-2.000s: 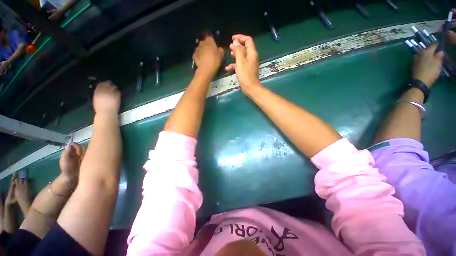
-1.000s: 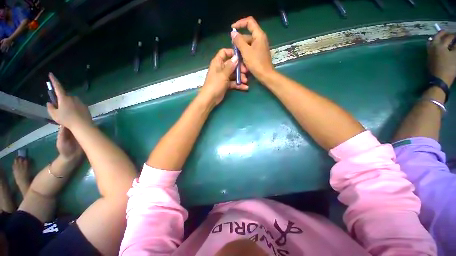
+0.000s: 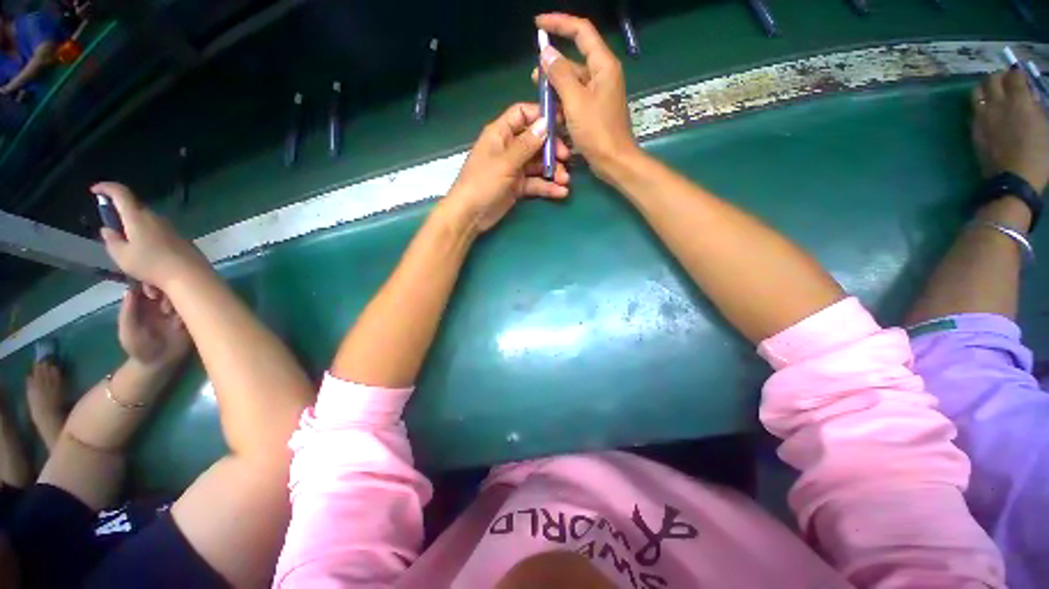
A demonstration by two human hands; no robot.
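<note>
A slim dark pen with a white tip stands nearly upright between my two hands, above the pale edge rail. My left hand holds its lower part between thumb and fingers. My right hand is at its upper end, thumb against the pen just below the white tip and index finger curled over the top. The far side of the pen and some fingertips are hidden.
The green ledge lies under my forearms. Beyond the white, rusty rail, spaced pens lie on the dark green belt. At left a neighbour's hand holds a dark pen. At right another neighbour's hand holds a white-ended pen.
Two seconds ago my hands were apart at the belt; now they hold a pen together. Since one second ago they moved slightly up. The belt pens shifted left.
</note>
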